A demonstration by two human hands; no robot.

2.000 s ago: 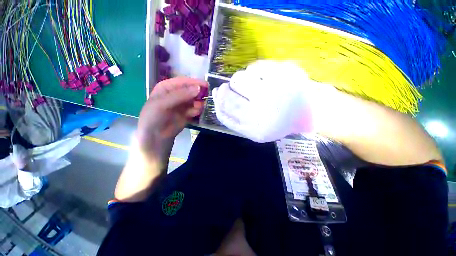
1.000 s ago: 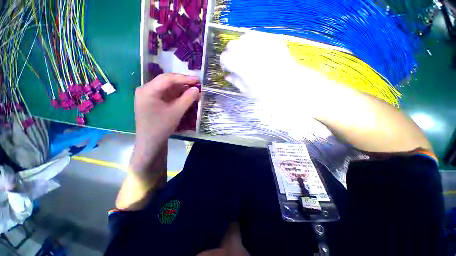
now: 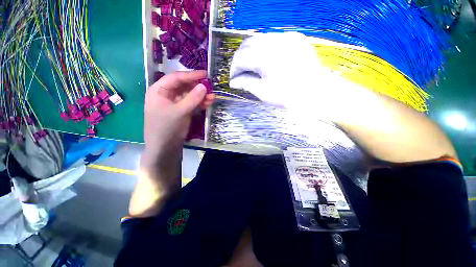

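My bare left hand pinches a small magenta connector housing between thumb and index finger, over the right wall of the housing bin. My right hand, in a white overexposed glove, is over the left part of the yellow wire compartment, right of the housing. Its fingertips are washed out, so I cannot tell whether they hold a wire. White wire lies in the nearest compartment, partly under the right forearm. Blue wire lies beyond the yellow. Metallic terminals show at the bundles' left ends.
Loose magenta housings lie in the narrow left bin of the white-walled tray. Harnesses with magenta ends and one white connector lie on the green mat at left. An ID badge hangs at my chest.
My right hand has moved away from my left hand, from over the white wire to the yellow compartment, uncovering the white wire. My left hand still pinches the housing.
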